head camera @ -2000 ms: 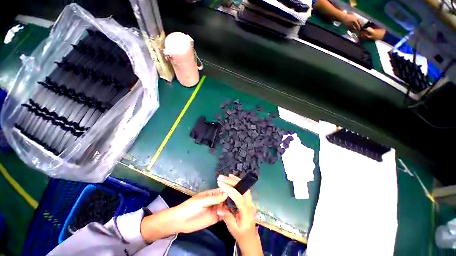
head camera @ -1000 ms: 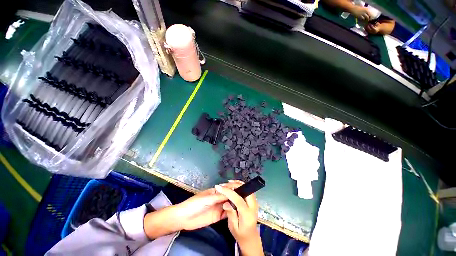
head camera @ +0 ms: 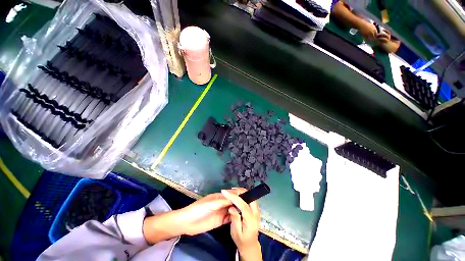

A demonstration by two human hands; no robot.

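Observation:
My left hand and my right hand meet above the bench's front edge. Both hold a black plastic housing between them; its open end points up and to the right, and its lower part is hidden by my fingers. Just beyond is a loose heap of small black pads. A short dark cluster of housings lies left of the heap. A black row of housings lies at the far end of the white sheet.
A clear plastic bag with black parts stands at left. A blue bin sits below it. A pink flask stands by the metal post. A crumpled white cloth lies between heap and sheet. Another person's hands are opposite.
The housing in my hands has tilted from steep to flatter, its open end moving slightly right. The view has shifted slightly. The heap and the row look the same.

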